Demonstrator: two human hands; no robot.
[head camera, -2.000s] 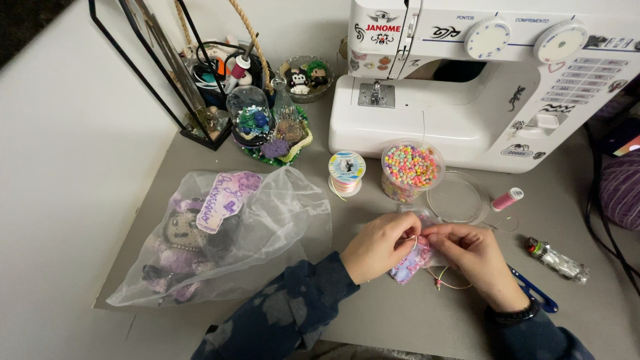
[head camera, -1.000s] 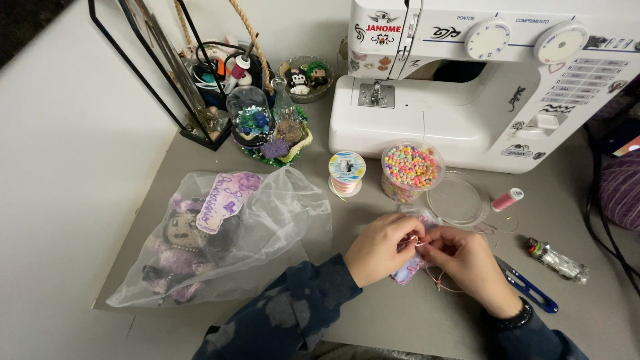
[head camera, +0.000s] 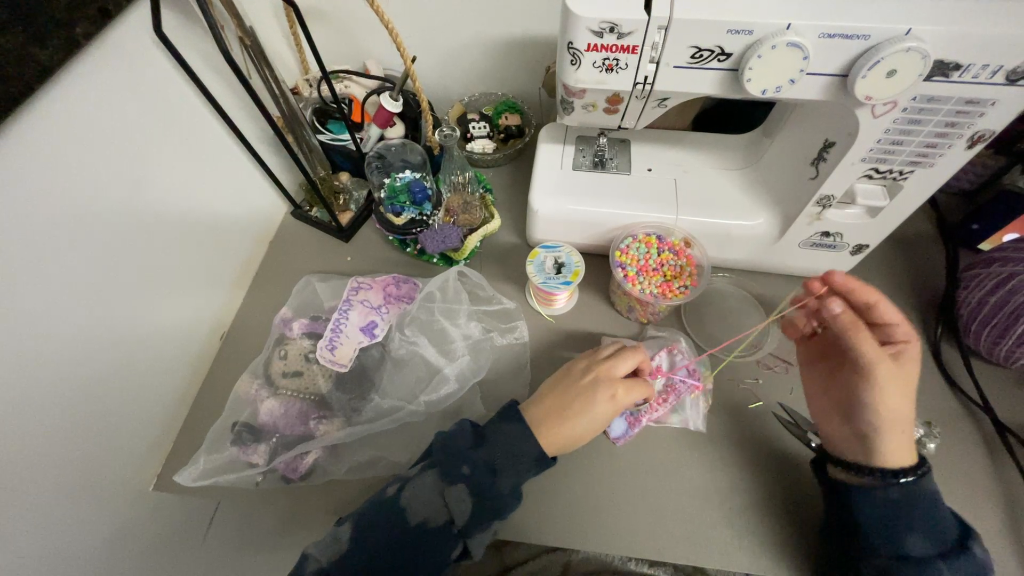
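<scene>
My left hand (head camera: 596, 392) pinches the edge of a small clear plastic bag holding a pink and lilac card (head camera: 658, 410). My right hand (head camera: 860, 368) is raised to the right, its fingertips closed on pink and yellow-green cord (head camera: 752, 330) that runs taut down to the bag. Just behind the bag stand a clear tub of pastel beads (head camera: 656, 268) and a spool of multicolored cord (head camera: 554, 278). The tub's clear round lid (head camera: 726, 318) lies between the tub and my right hand. Scissors (head camera: 796, 426) lie partly hidden behind my right wrist, beside small cord scraps (head camera: 754, 404).
A white Janome sewing machine (head camera: 680, 192) fills the back right. On the left lies a sheer organza bag (head camera: 448, 352) with a crocheted doll inside and a tag bearing writing. Decorations, a glass dish (head camera: 492, 128) and a black metal frame (head camera: 336, 228) stand behind. Purple yarn (head camera: 992, 304) is at right.
My right hand has moved away from my left, up and to the right, drawing the cord out taut. My left hand stays at the small bag.
</scene>
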